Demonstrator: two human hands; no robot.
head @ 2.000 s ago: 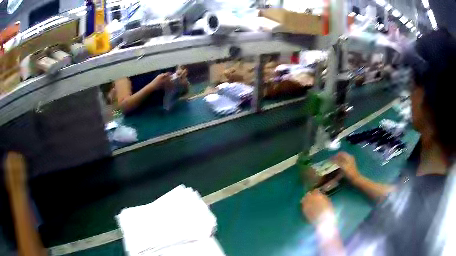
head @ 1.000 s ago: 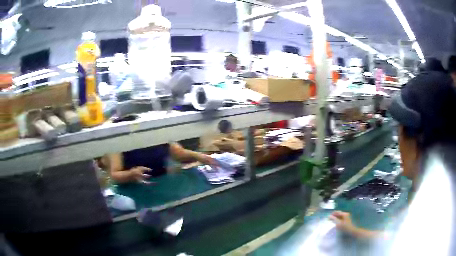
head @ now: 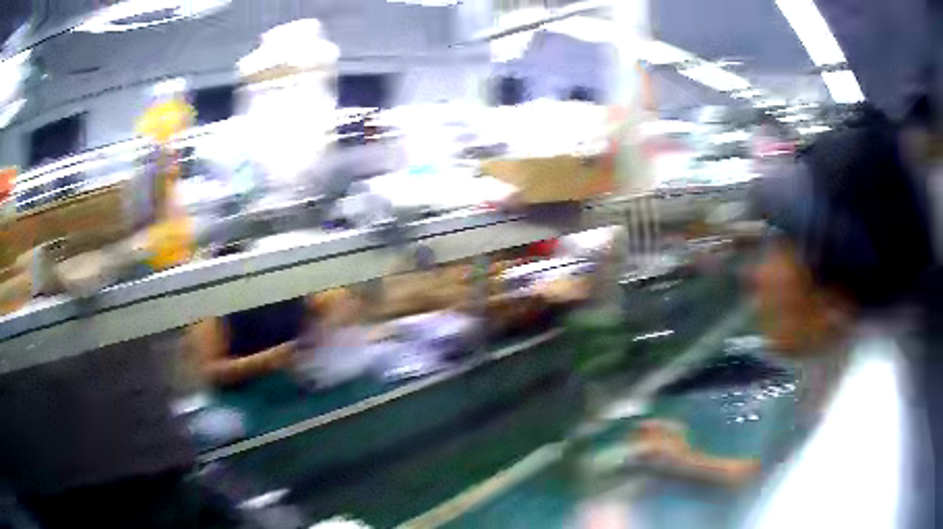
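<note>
The whole picture is motion-blurred. Neither of my hands shows. Nearest in front of me is the dark-green conveyor belt (head: 424,449), running from lower left to upper right. A small dark item with a white part (head: 266,500) lies on it at the lower left. A white thing (head: 339,523) is cut off by the bottom edge; I cannot tell what it is. The near green bench surface (head: 533,501) shows beyond the pale belt edge strip.
A neighbour at right reaches a hand (head: 662,449) over the bench, near dark glossy parts (head: 724,372) and a blurred green stand (head: 598,336). A person across handles whitish material beside a white-grey pile (head: 429,341). A grey shelf (head: 300,267) with a yellow bottle (head: 169,240) crosses above.
The view has shifted slightly and blurred more. The dark-and-white item on the belt appears further left and lower. The person across now has whitish material at their hands, left of the pile.
</note>
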